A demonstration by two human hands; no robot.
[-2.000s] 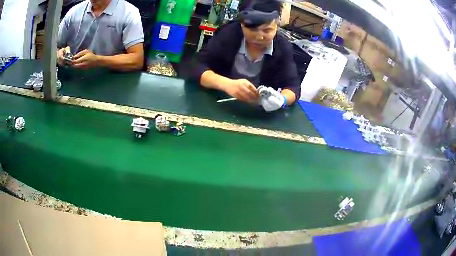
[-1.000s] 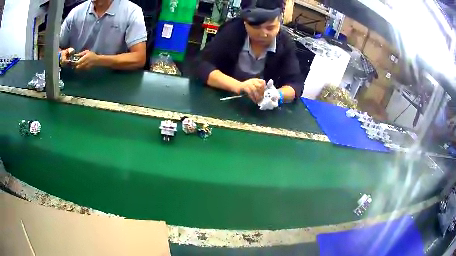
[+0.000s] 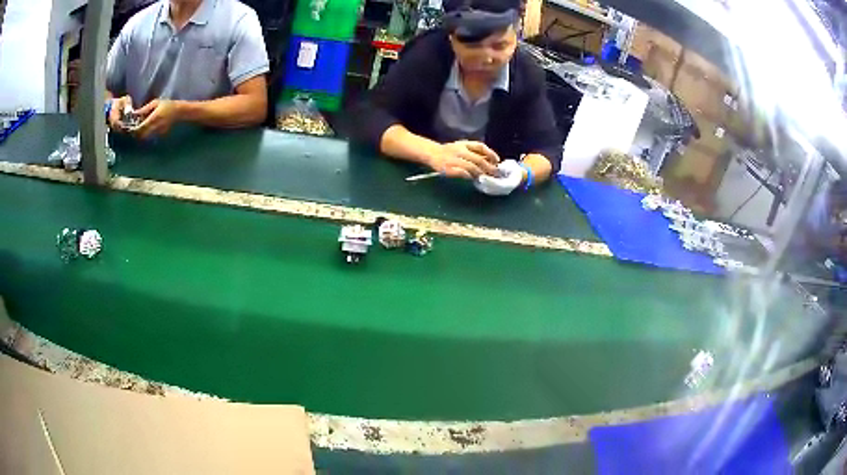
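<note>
Neither of my hands is in view. Small units lie on the green conveyor belt (image 3: 520,325). A white and silver unit (image 3: 354,242) is near the belt's far edge. Just right of it are a round white unit (image 3: 391,233) and a small dark and yellowish piece (image 3: 421,243). A round white unit (image 3: 89,243) with a dark green piece beside it lies at the far left. One more pale unit (image 3: 699,367) lies near the belt's near edge at the right, partly blurred by glare.
A cardboard sheet (image 3: 167,429) and a blue sheet (image 3: 692,441) lie nearest me. Across the belt, a person in a dark jacket (image 3: 409,102) and a person in grey (image 3: 190,60) handle small parts. A metal post (image 3: 95,102) stands left. Another blue sheet (image 3: 631,227) holds pale units.
The units on the belt have moved to the right. The dark-jacketed person's gloved hand has lowered and closed in around the part. The view has shifted slightly.
</note>
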